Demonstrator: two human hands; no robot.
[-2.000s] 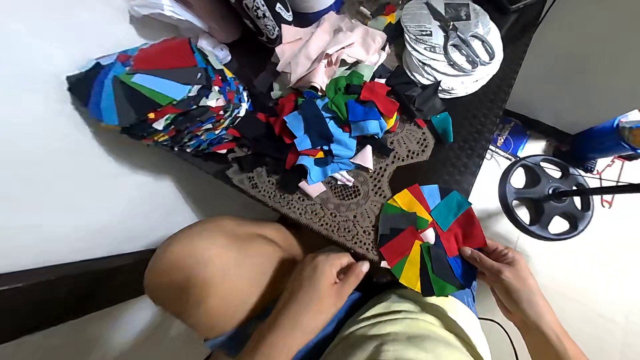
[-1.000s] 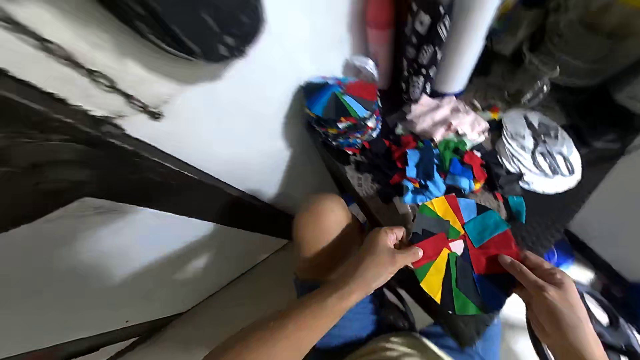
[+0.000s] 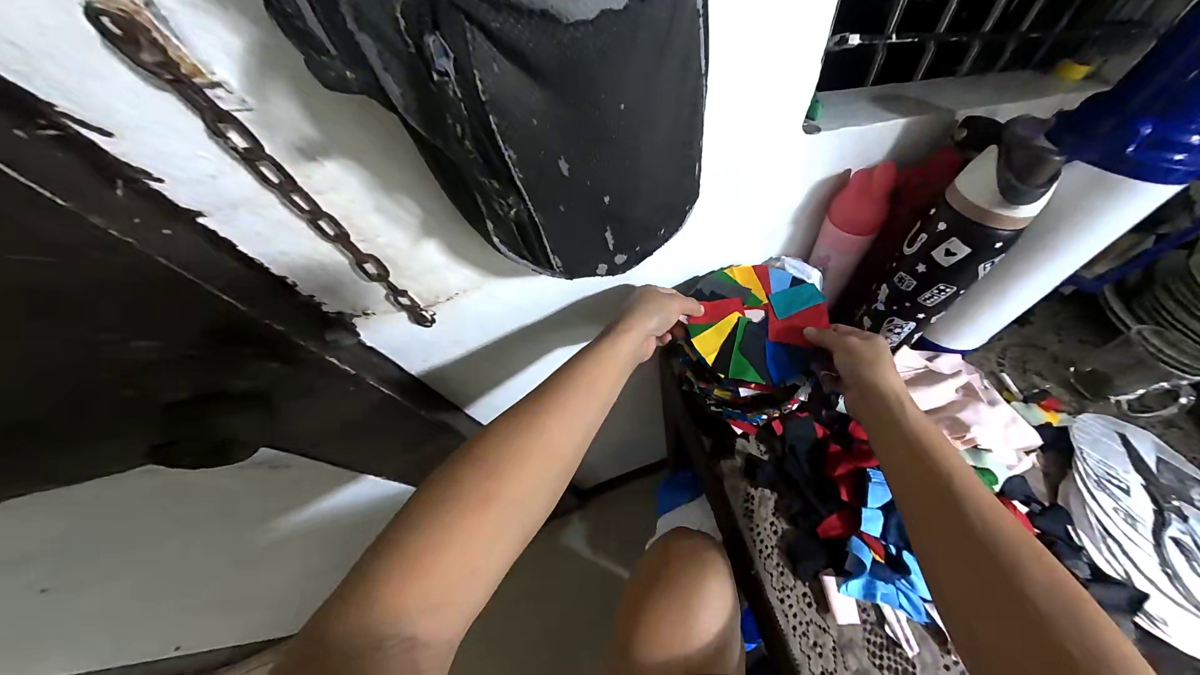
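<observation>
A round patchwork of coloured fabric pieces lies over the stack of similar fabric rounds against the wall. My left hand pinches its left edge at a red piece. On its right edge, my right hand grips another red piece between thumb and fingers. Loose fabric scraps, mostly blue, red and black, spread below my right forearm. Pink cloth lies right of my right hand. Scissors rest on a stack of white printed rounds at the right edge.
Behind the stack stand a pink bottle, a black patterned bottle and a white cylinder with a blue top. A chain and a dark bag hang on the wall. A glass mug stands at right. Lace cloth covers the table.
Both hands have carried the patchwork round from the near side of the table to the stack by the wall. My left hand, empty two seconds ago, now holds its edge. The view has swung left.
</observation>
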